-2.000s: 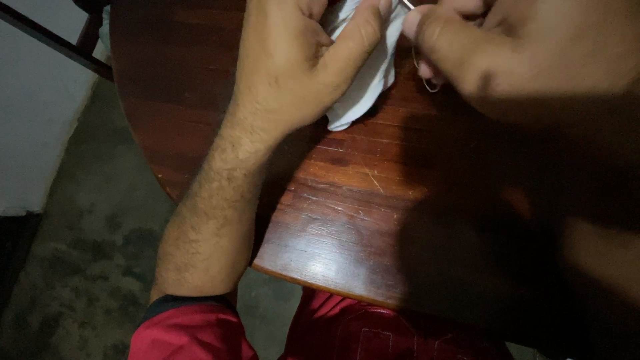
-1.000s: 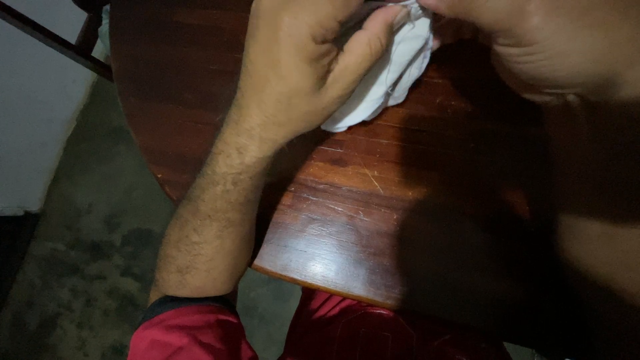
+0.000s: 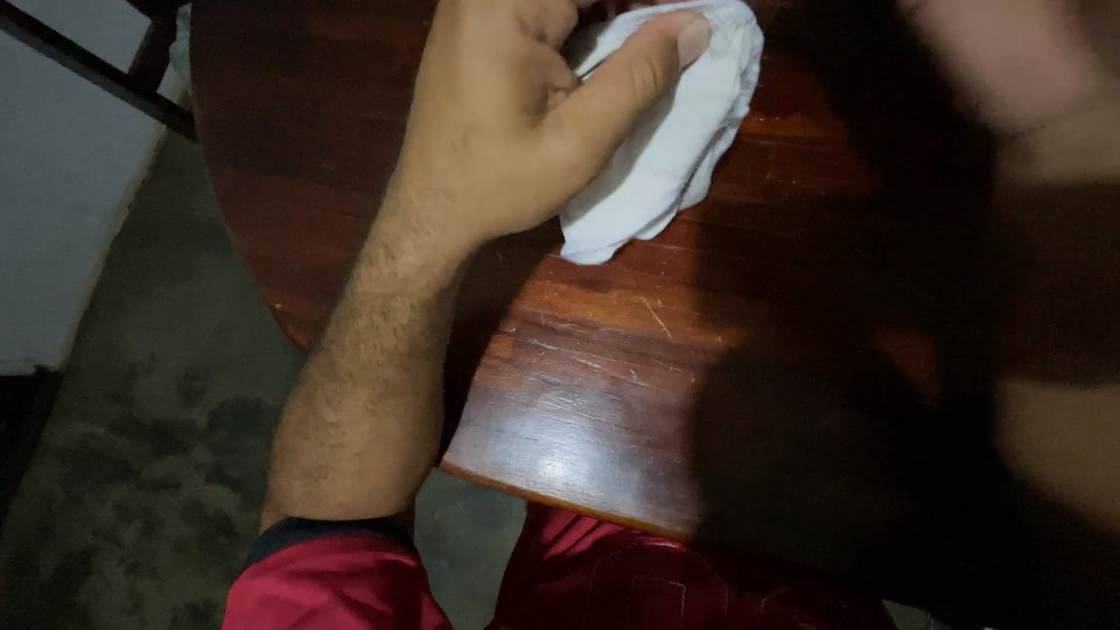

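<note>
At the top centre, my left hand grips a folded piece of white cloth, with the thumb pressed on its upper part. The fingers under and behind the cloth are partly out of frame. The cloth's lower end hangs over or rests on the dark wooden table; which one I cannot tell. My right hand is at the upper right, blurred and apart from the cloth, cut off by the frame's edge. Its fingertips and anything between them cannot be made out.
The polished wooden table has a curved edge and light scratches. A dark wooden frame piece crosses the upper left corner beside a pale wall. Below are the concrete floor and my red clothing. A deep shadow covers the table's right side.
My right hand, at the cloth earlier with a thin shiny tool and a thread loop near its fingers, has moved away to the right. More of the cloth shows now. My left hand keeps its hold.
</note>
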